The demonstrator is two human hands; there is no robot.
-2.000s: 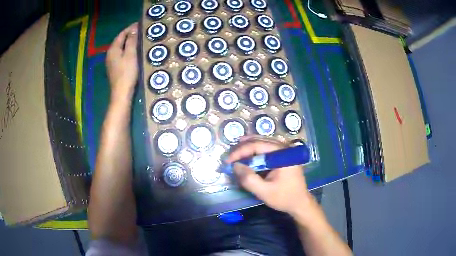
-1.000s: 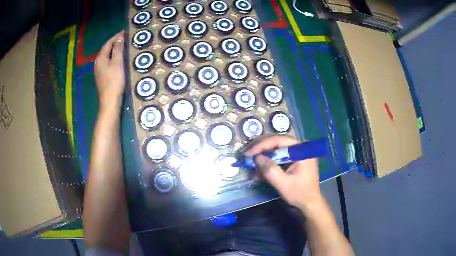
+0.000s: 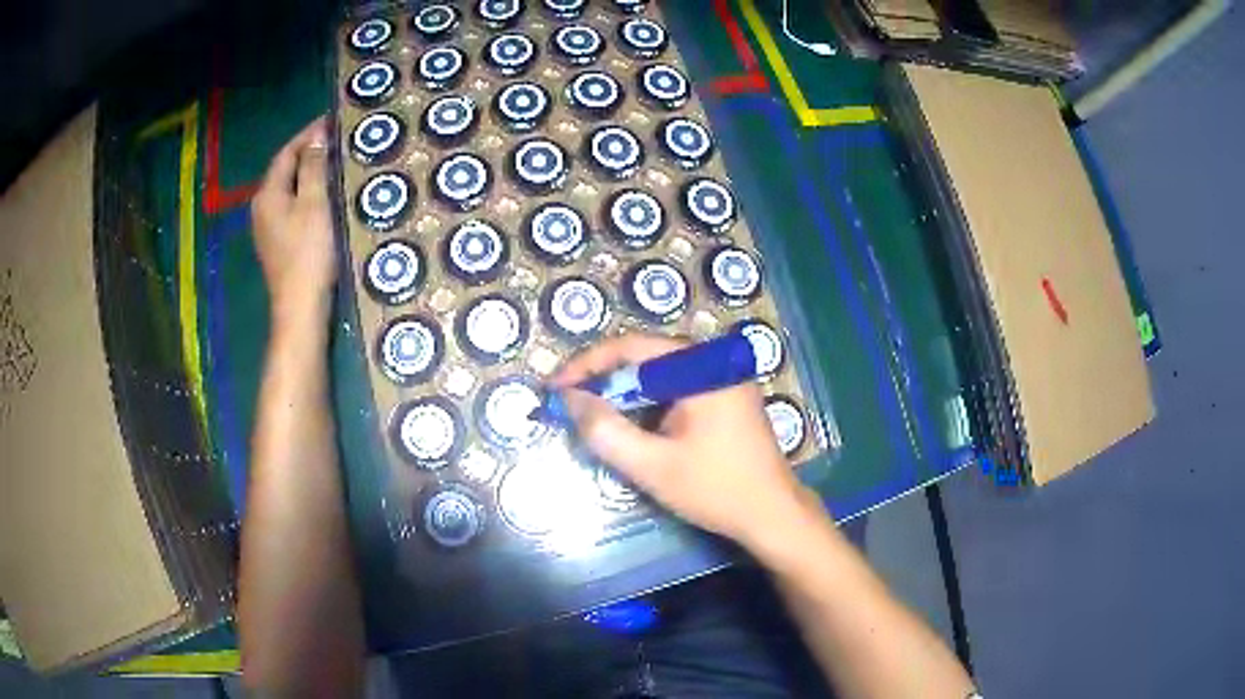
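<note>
My right hand (image 3: 696, 444) holds a thick blue marker pen (image 3: 690, 372). Its tip points down and left at a round part (image 3: 513, 412) in the second row from the near edge; whether it touches cannot be told. Rows of round parts with black rims and pale rings sit in a clear blister tray (image 3: 823, 440), with brown between them. Glare washes out several near parts. My right hand hides some parts on the near right side. My left hand (image 3: 298, 205) rests along the tray's left edge, holding or steadying it; its fingertips are partly hidden.
Stacked trays with a cardboard top (image 3: 68, 410) stand at left. Another stack with a red mark on its cardboard (image 3: 1024, 273) stands at right. A cardboard pile (image 3: 969, 27) and a white cable (image 3: 808, 45) lie behind. The green mat (image 3: 273, 82) has coloured tape lines.
My right hand and the marker have moved left from the near-row part at the middle to a part one row farther back. My left hand stays at the tray's left edge. The view has shifted slightly.
</note>
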